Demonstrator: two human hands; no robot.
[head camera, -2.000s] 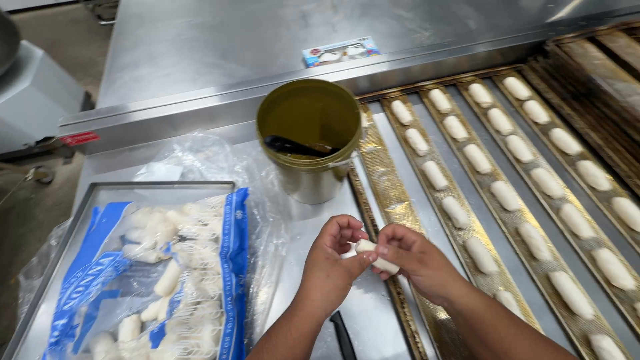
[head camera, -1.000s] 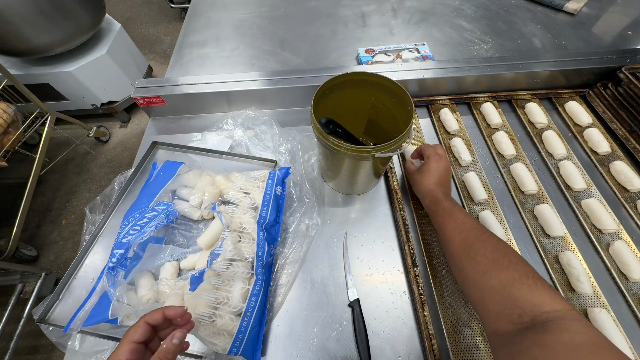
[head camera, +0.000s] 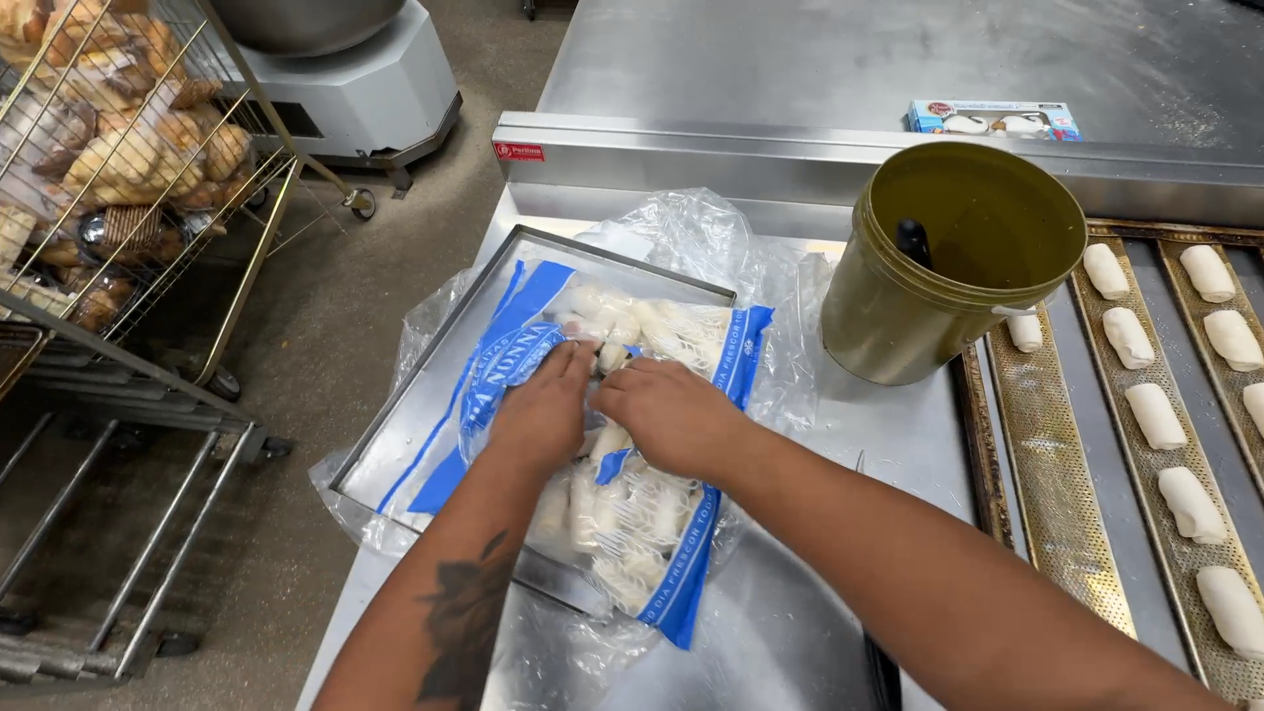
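Note:
A torn blue and clear plastic bag (head camera: 681, 568) of white dough rolls lies on a metal tray (head camera: 395, 420). Both hands are at the bag's opening, close together. My left hand (head camera: 543, 405) rests on the bag's blue printed film, fingertips by the opening; its grip is hidden. My right hand (head camera: 676, 415) has curled fingers over the rolls, and whether it holds one cannot be seen. To the right, a perforated baking tray (head camera: 1062, 494) bears one dough roll (head camera: 1025, 332) in its nearest channel, partly behind the bucket; further channels hold rows of rolls.
An olive plastic bucket (head camera: 889, 326) with a black handle inside stands right of the bag. A knife (head camera: 879, 662) lies partly under my right forearm. Clear plastic wrap (head camera: 691, 222) surrounds the tray. A blue box (head camera: 995, 120) lies beyond the table's ledge; a wire cart (head camera: 242, 286) stands left.
My right hand has moved from the baking tray beside the bucket to the bag. My left hand has moved up onto the bag. The view has swung left.

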